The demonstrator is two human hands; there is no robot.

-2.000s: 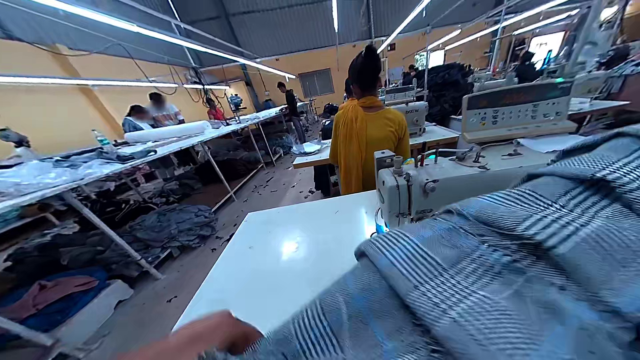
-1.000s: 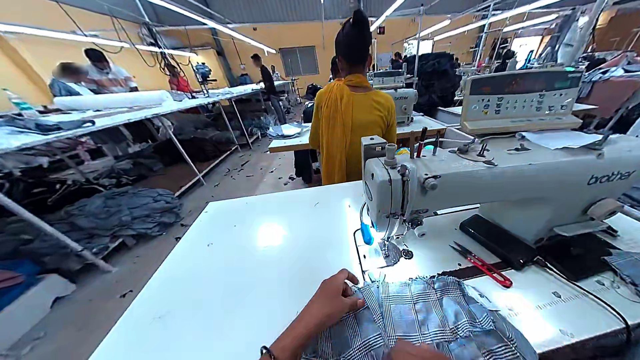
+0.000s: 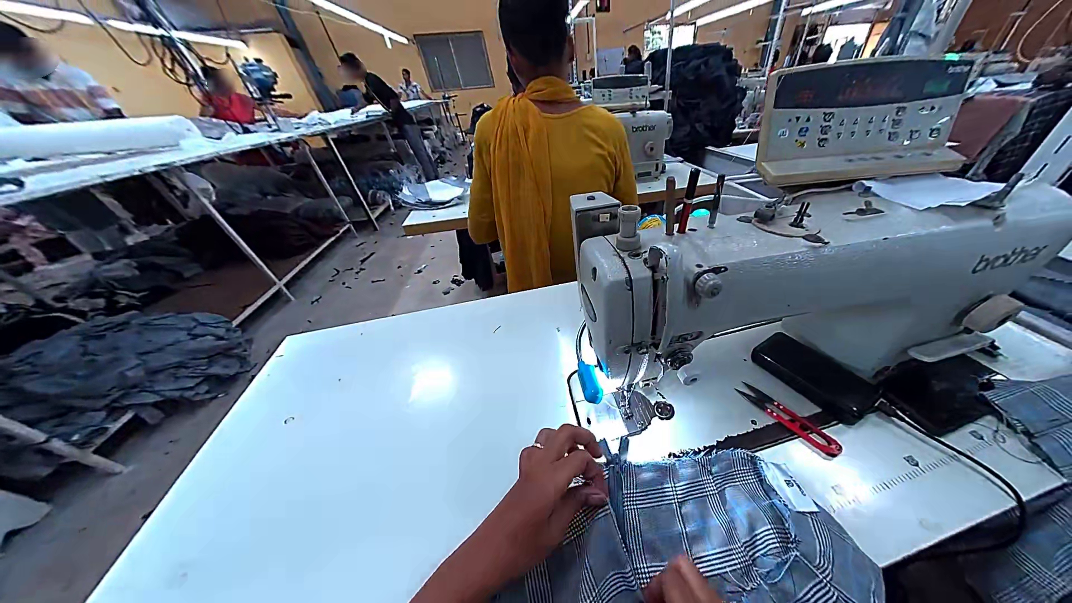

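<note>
A grey-blue plaid fabric piece (image 3: 695, 511) with a dark zipper (image 3: 618, 486) at its left part lies before the Brother sewing machine (image 3: 804, 276). My left hand (image 3: 557, 477) pinches the fabric beside the zipper's upper end, just below the presser foot (image 3: 630, 410). My right hand (image 3: 682, 582) is at the bottom edge of the view, on the fabric; its fingers are partly cut off, so its grip cannot be told. A white label (image 3: 789, 487) is on the fabric's right part. Red-handled thread snips (image 3: 796, 423) lie on the machine bed, right of the needle area.
The white table top (image 3: 377, 435) extends left of the machine. A black case (image 3: 812, 377) lies beneath the machine arm, with a cable running right. More plaid cloth (image 3: 1034, 419) is at the right. Ahead, a person in yellow (image 3: 544, 184) faces away. Fabric heaps (image 3: 117, 368) lie at left.
Two seconds ago the plaid fabric was raised across the right side, over the machine; now it lies low before the needle. My left hand has moved up along the zipper side. The view has shifted.
</note>
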